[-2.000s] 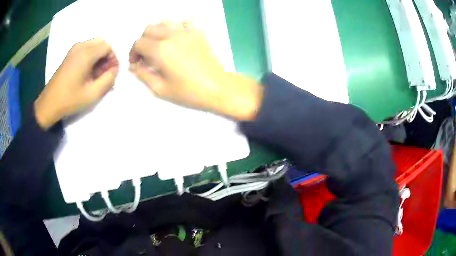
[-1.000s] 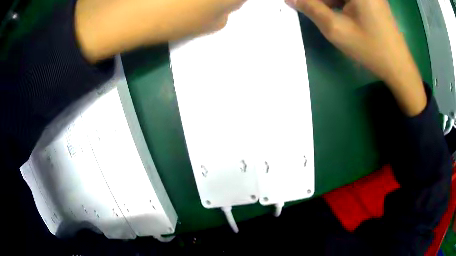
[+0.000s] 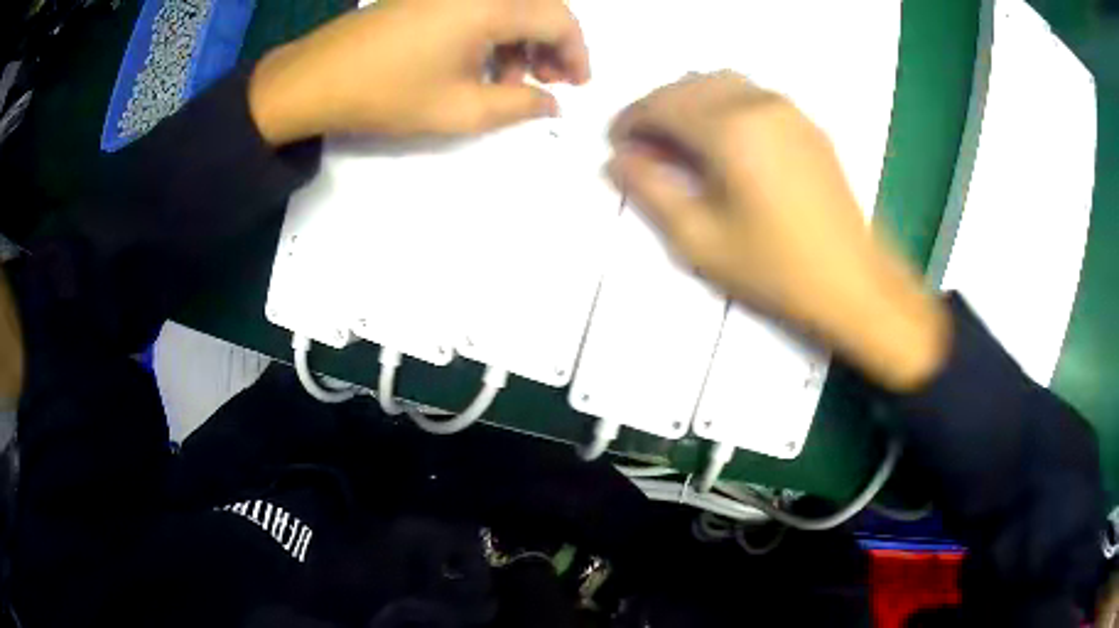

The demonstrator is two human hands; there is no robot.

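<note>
Several white power strips (image 3: 491,258) lie side by side, backs up, with small dark holes near their ends. White power cords (image 3: 452,421) leave their near ends and loop at the bench edge. My left hand (image 3: 454,74) is over the upper left of the strips, thumb and fingers curled close together. My right hand (image 3: 749,196) is over the strips to its right, fingertips pinched and blurred. Whether either hand holds a small piece cannot be seen. A blue parts tray (image 3: 211,55) filled with tiny grey pieces is at the upper left, beyond my left arm.
The green bench (image 3: 914,184) shows between the strips and another white strip (image 3: 1031,184) at the right. A red bin (image 3: 914,586) is below the bench edge at lower right, with a blue edge behind it. Bundled white cords (image 3: 736,503) hang at the near edge.
The view has shifted; the group of several strips is in front again instead of the two strips. My hands have come closer together over them, and the parts tray has come into view.
</note>
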